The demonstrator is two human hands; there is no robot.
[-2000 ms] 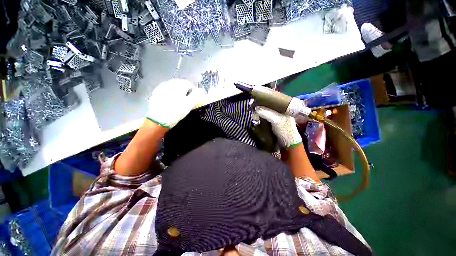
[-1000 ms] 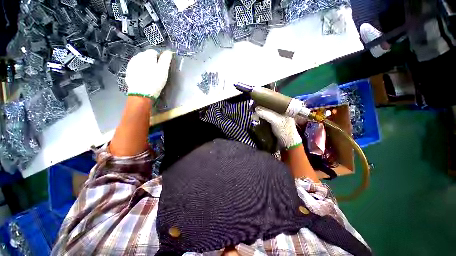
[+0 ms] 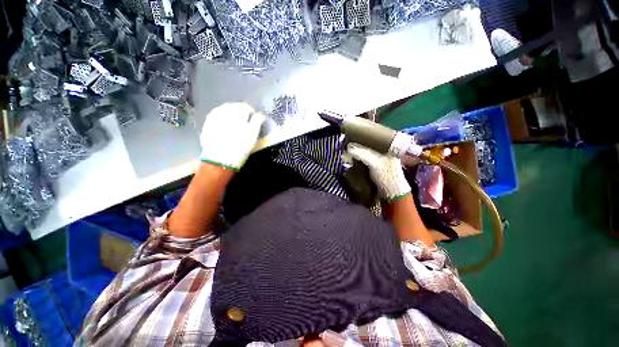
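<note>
My left hand [image 3: 231,134], in a white glove with a green cuff, is over the table's front edge. A small blurred grey shape shows at its fingertips; I cannot tell whether it is held. My right hand [image 3: 385,172], also gloved, is closed around the grey-beige air driver [image 3: 370,134] from below. The driver lies level, its dark tip pointing left at the table edge. A small cluster of silver screws or pins [image 3: 284,108] lies between my left hand and the tip. A striped cloth [image 3: 312,159] is below the tip.
Dark perforated parts [image 3: 102,41] are heaped at the table's far left, with silver heaps [image 3: 261,34] beside them. A small dark plate [image 3: 389,70] lies on the white table [image 3: 434,74]. The air hose [image 3: 485,196] curves past a cardboard box [image 3: 468,203] and blue bin [image 3: 502,156] at right.
My left hand reached up and left to the dark parts, then came back to the table's front edge. My right hand and the driver have hardly moved.
</note>
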